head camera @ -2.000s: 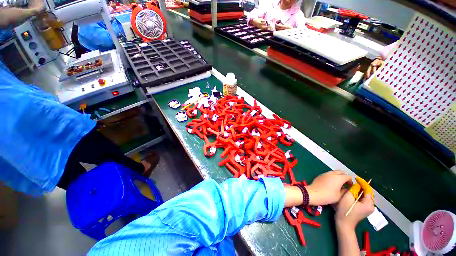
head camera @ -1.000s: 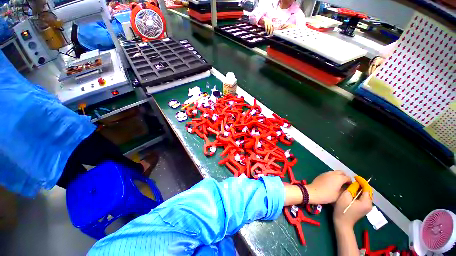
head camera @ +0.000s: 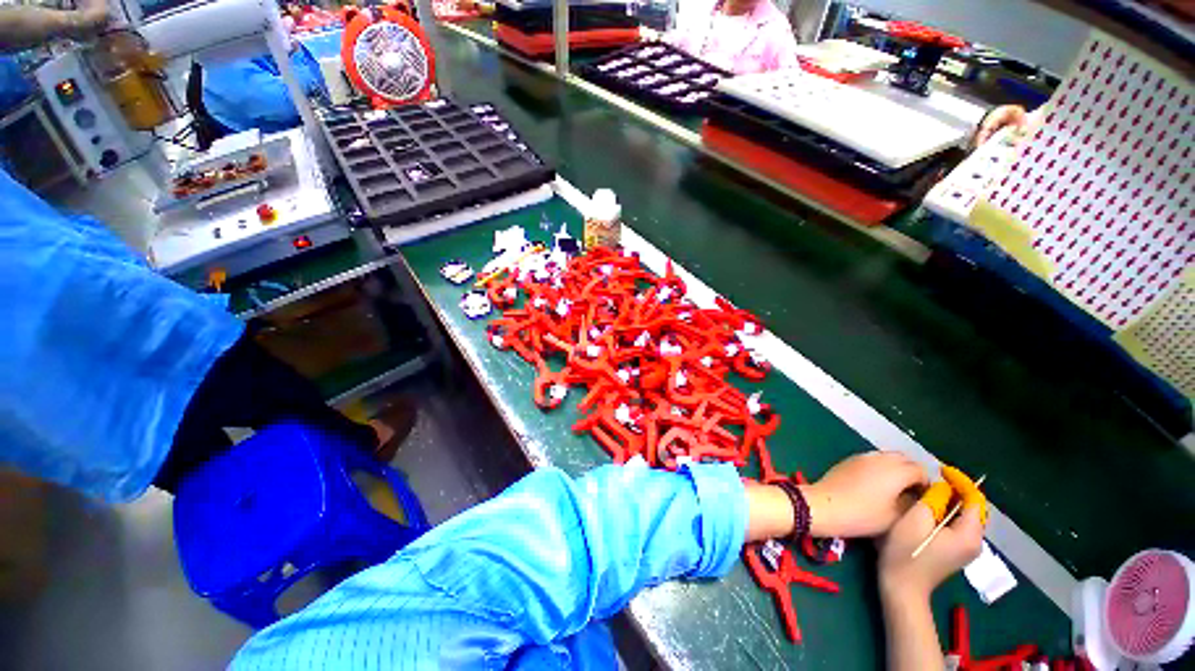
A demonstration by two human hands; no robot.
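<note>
My left hand [head camera: 858, 496], with a blue sleeve and a dark bead bracelet, reaches in from the left at the bench's right part. Its fingertips meet my right hand and are mostly hidden. My right hand [head camera: 928, 548] comes up from the bottom edge, fingers curled, with yellow-orange finger cots [head camera: 967, 493] at the fingertips. A thin pale wooden stick [head camera: 936, 531] lies across its fingers, slanting up to the right. Any small workpiece between the fingertips cannot be made out. A small white paper [head camera: 991, 574] lies just right of my right hand.
Red spring clamps [head camera: 642, 354] are piled left of my hands; one clamp [head camera: 784, 585] lies below. A bottle [head camera: 603, 219] and black grid tray [head camera: 433, 164] are beyond. A pink-white fan [head camera: 1143, 606] stands right, a blue stool [head camera: 295, 511] left. People are nearby.
My right hand and the stick have shifted slightly, the stick a little to the right. My left hand has barely moved. Across the conveyor, a person's hand has moved by the printed sheets.
</note>
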